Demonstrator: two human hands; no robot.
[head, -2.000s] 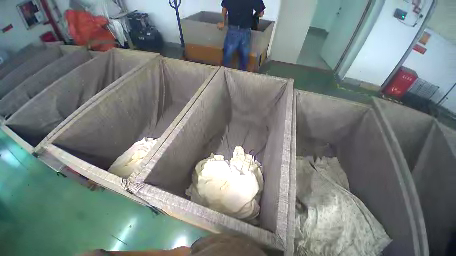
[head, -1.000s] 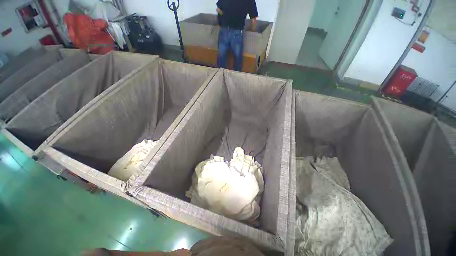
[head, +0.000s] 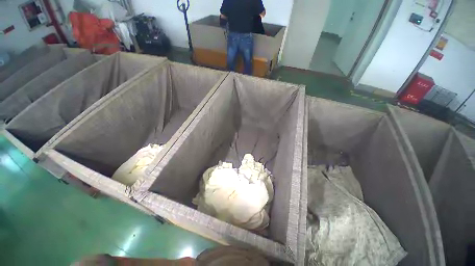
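Note:
A cream garment bundle (head: pixel 237 192) lies on the floor of the middle cloth-lined bin (head: pixel 303 171), near its close end. A second cream bundle (head: pixel 139 165) lies in the bin to its left, partly hidden by the divider. A flatter grey-beige garment pile (head: pixel 349 218) lies in the bin to the right. At the bottom edge, a blurred skin-toned strip and a brown rounded shape show, cut off by the frame, perhaps part of my arm or hand. I cannot tell which hand, or whether it holds anything.
More cloth-lined bins run left (head: pixel 62 106) and right (head: pixel 416 143). Beyond them a person (head: pixel 242 34) in a dark top and jeans stands at another bin (head: pixel 208 39). An orange heap (head: pixel 94 32), a pallet-jack handle (head: pixel 183 8) and a red box (head: pixel 417 88) stand at the back.
The person at the back has shifted slightly left and has both arms drawn in front. The skin-toned strip at the bottom edge has shifted slightly. The bundles have not moved.

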